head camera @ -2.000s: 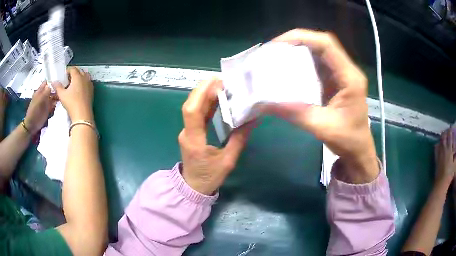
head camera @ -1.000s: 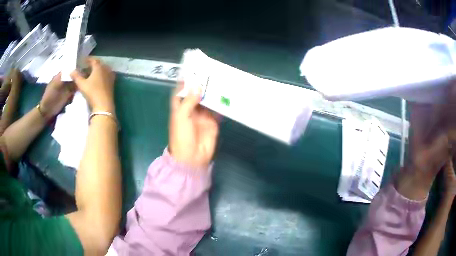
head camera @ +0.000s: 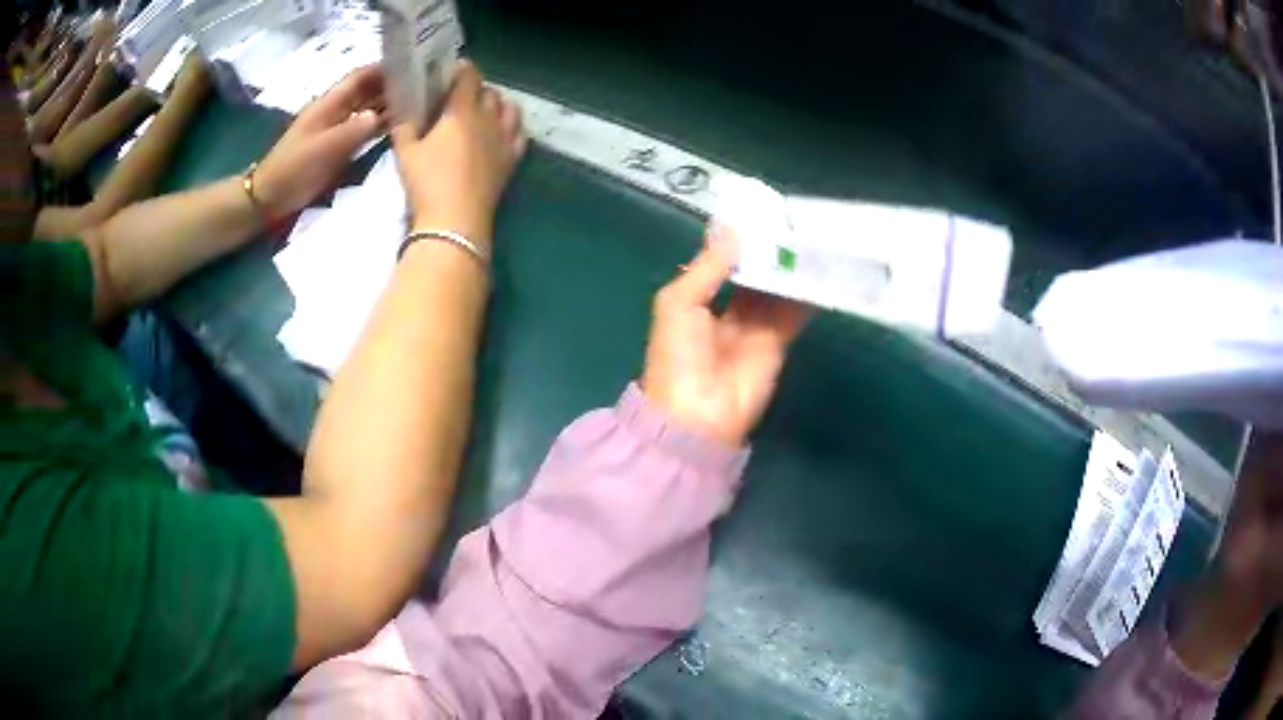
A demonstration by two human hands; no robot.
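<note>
My left hand [head camera: 720,349] holds a long white carton [head camera: 908,267] by its left end, above the pale rail. The carton has a small green mark, and its right end points right. A rounded white wrapped bundle [head camera: 1168,326] lies just right of the carton, not touching it, and runs to the right edge. My right hand [head camera: 1245,556] is dark, blurred and partly cut off below the bundle, holding it; its fingers are mostly hidden. Folded printed leaflets [head camera: 1112,549] lie on the green bench at the right.
At left, a person in a green shirt [head camera: 155,563] holds a printed white piece [head camera: 419,63] over loose white papers [head camera: 345,267]. More cartons and hands are at the upper left. A pale rail [head camera: 605,141] crosses beyond my hands. A white cable [head camera: 1273,127] hangs at right.
The view has swung right, so things sit further left or are newly cut. The paper-like white item between both hands is gone; my left hand now holds the carton, my right the bundle.
</note>
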